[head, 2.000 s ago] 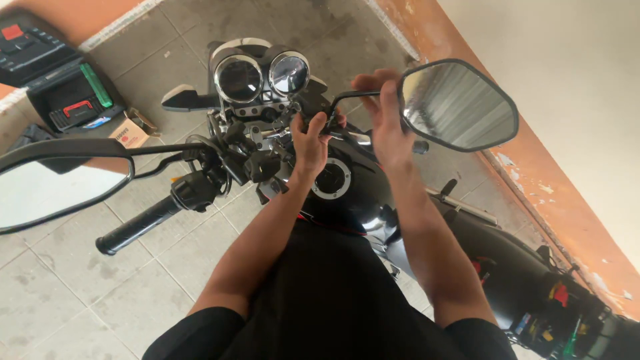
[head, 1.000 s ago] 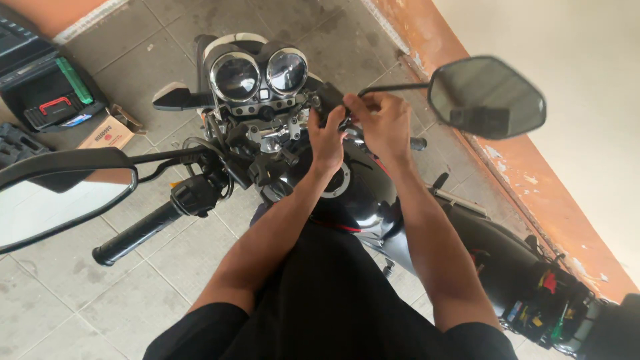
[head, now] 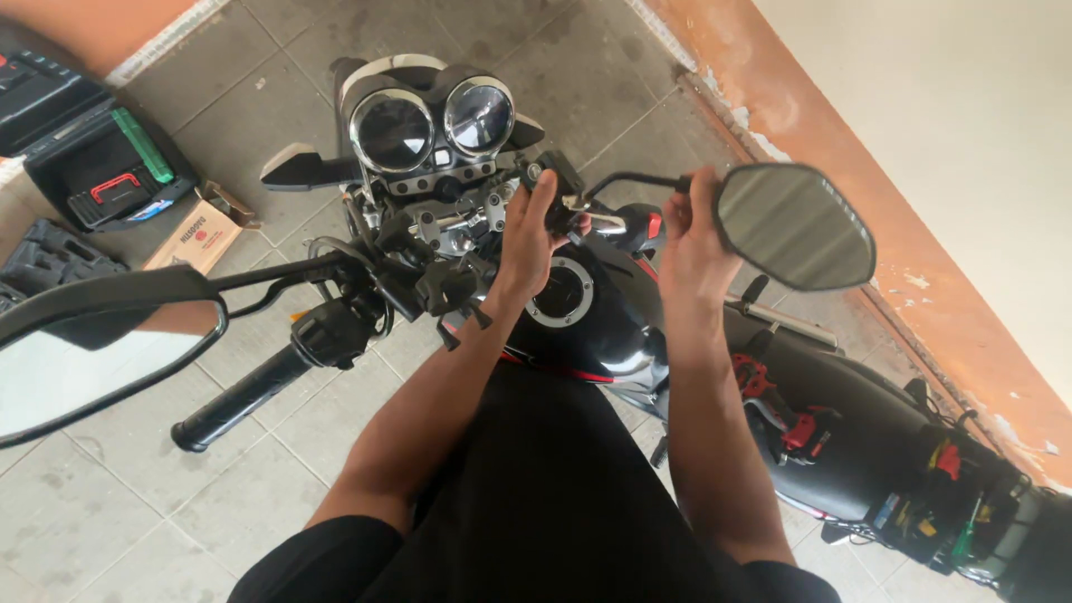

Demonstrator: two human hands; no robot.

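Note:
My left hand [head: 529,239] grips the black brake fluid reservoir [head: 554,180] by the right side of a motorcycle's handlebar. My right hand [head: 697,243] is closed around the outer end of the black mirror stem [head: 632,177], beside the right mirror [head: 797,226]. The stem's inner end meets the reservoir's bracket near my left fingers. Two round gauges [head: 392,130] sit ahead of the handlebar, and the black fuel tank [head: 620,327] with its round filler cap [head: 563,291] lies below my hands.
The left mirror [head: 109,352] and left handlebar grip [head: 251,400] reach out to the left. An open tool case [head: 59,197] and a cardboard box [head: 197,237] are on the tiled floor. Red lever parts [head: 800,431] lie on the seat [head: 846,452]. An orange-based wall [head: 804,100] runs along the right.
My right hand has moved outward from the mirror stem's inner end toward the mirror. The mirror's angle has changed. My left hand stays at the reservoir.

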